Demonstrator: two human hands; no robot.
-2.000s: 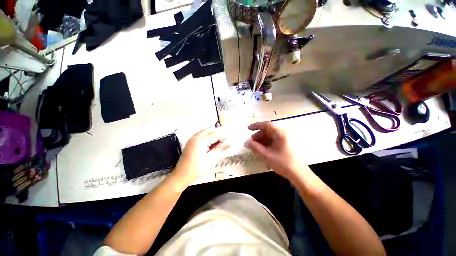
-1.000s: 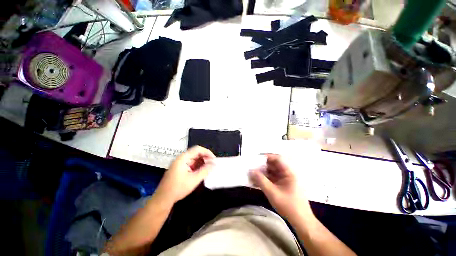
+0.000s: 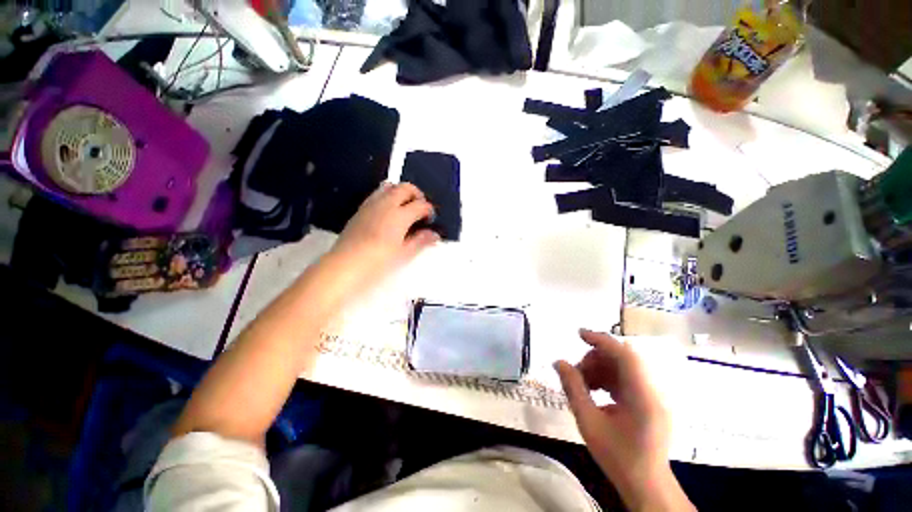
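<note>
A pale grey-white rectangle (image 3: 468, 342) lies on the near part of the table, with a thin black edge showing around it. A single black cut piece (image 3: 438, 182) lies farther back. My left hand (image 3: 392, 222) is at its lower left part, fingers curled over it; the fingertips are partly hidden, so a grip cannot be made out. My right hand (image 3: 618, 405) is right of the pale rectangle, fingers apart, holding nothing.
A black fabric pile (image 3: 345, 160) and a purple device (image 3: 130, 150) are at left. Black strips (image 3: 625, 160) lie behind the sewing machine head (image 3: 790, 240). Black-handled shears (image 3: 828, 425) and red-handled scissors (image 3: 872, 400) lie at right. An orange bottle (image 3: 745, 55) stands at the back.
The white piece held between both hands now lies over the near black rectangle. My left hand has moved back to the single black piece. My right hand has moved right and opened.
</note>
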